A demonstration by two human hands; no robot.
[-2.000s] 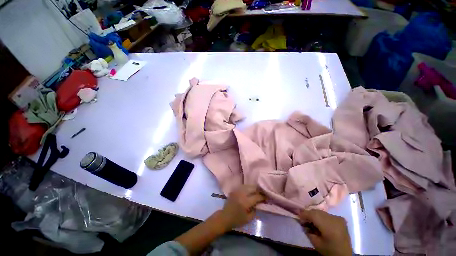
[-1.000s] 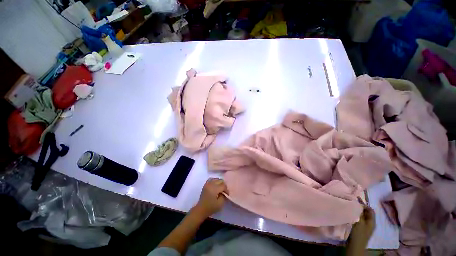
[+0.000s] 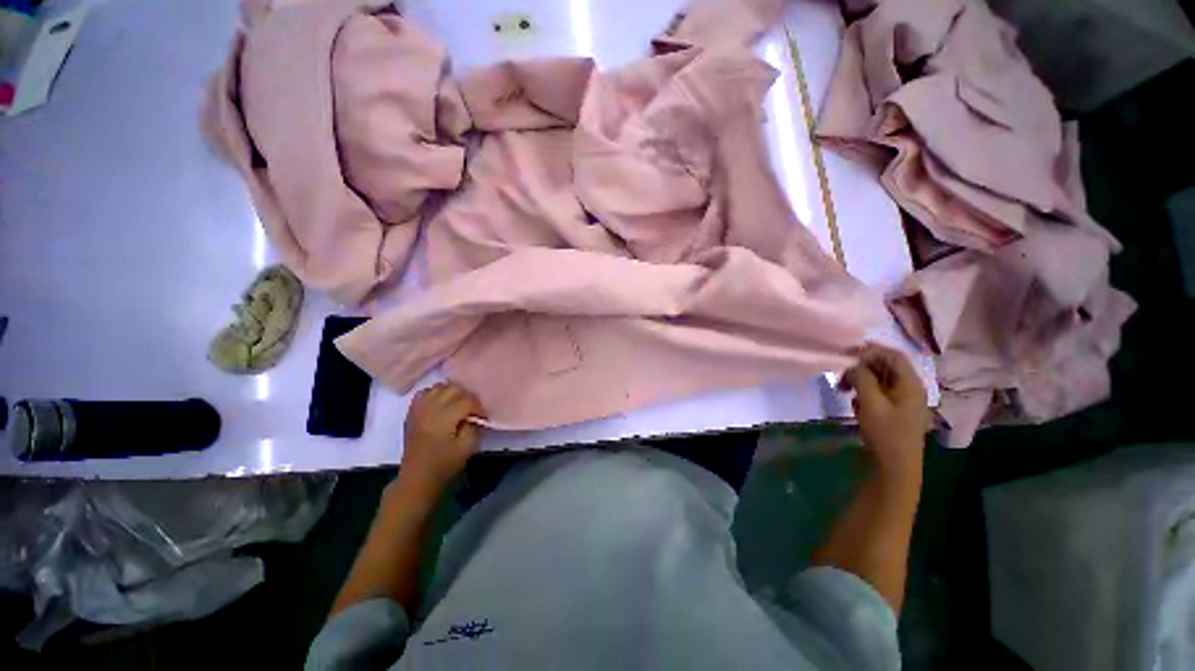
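Observation:
A dusty-pink jacket [image 3: 550,295] lies crumpled on the white table, with its near edge pulled out along the table's front edge. My left hand [image 3: 443,422] is closed on this edge at its left end. My right hand [image 3: 881,389] pinches the same edge at its right end. The edge between my hands is stretched nearly straight, with a faint stitched outline above it. No tool can be made out in either hand.
A separate pink bundle [image 3: 328,144] touches the jacket at the upper left. A phone [image 3: 340,378], a beige-green cloth lump [image 3: 258,321] and a black bottle [image 3: 118,429] lie left. A pink jacket pile [image 3: 996,223] hangs over the table's right edge.
The view has tilted down and shifted right. Both hands still hold the jacket's near edge, which was bunched two seconds ago and is now drawn out. The neck label no longer shows.

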